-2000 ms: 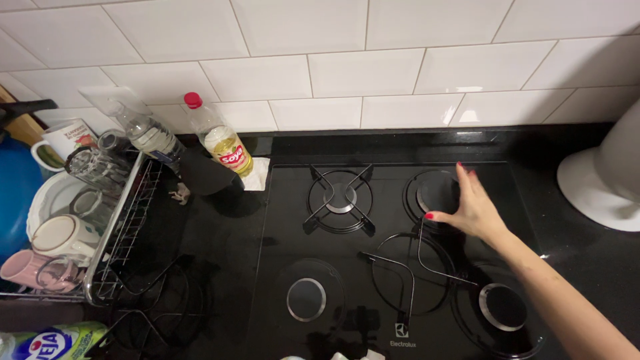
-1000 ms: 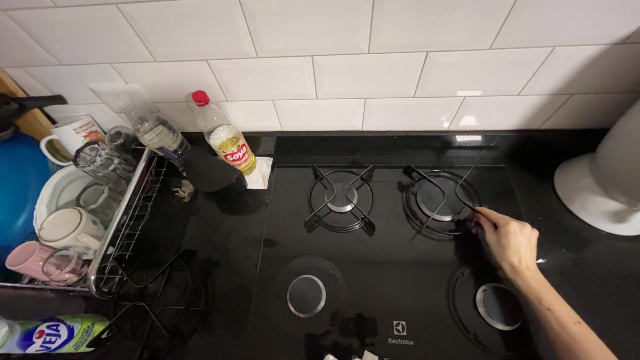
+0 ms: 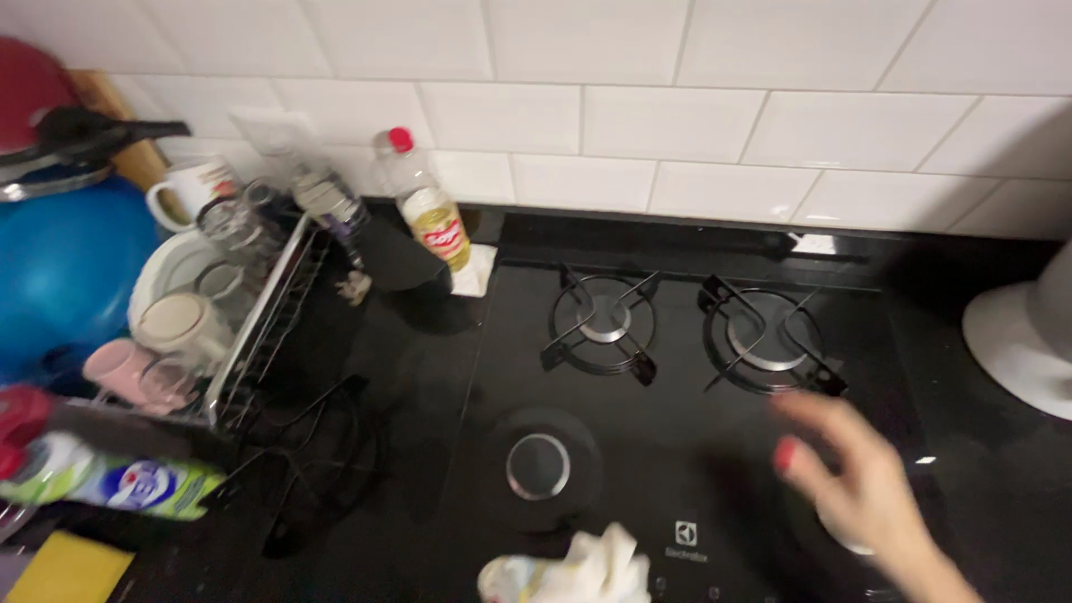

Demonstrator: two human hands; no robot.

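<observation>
My right hand (image 3: 854, 486), blurred, hovers with thumb and fingers apart over the right front of the black Electrolux gas cooktop (image 3: 645, 452). Nothing is in it. Its fingertips lie just in front of the rear right burner, where a black pan support (image 3: 766, 339) sits. A second pan support (image 3: 603, 322) rests around the rear left burner. The front left burner (image 3: 538, 466) is bare of any support; my hand partly hides the front right one. A crumpled white cloth (image 3: 578, 574) shows at the bottom edge. My left hand is not visible.
Left of the cooktop, a loose pan support (image 3: 310, 461) lies on the counter near a wire dish rack (image 3: 264, 322) of cups and glasses. An oil bottle (image 3: 435, 222) and a dark container (image 3: 406, 260) stand behind. A cleaner bottle (image 3: 126, 481) and yellow sponge (image 3: 67, 569) lie at lower left.
A pan support stood near the front middle two seconds ago; one now sits on the rear right burner. My right hand has let go of it and moved toward the front. The view has shifted left.
</observation>
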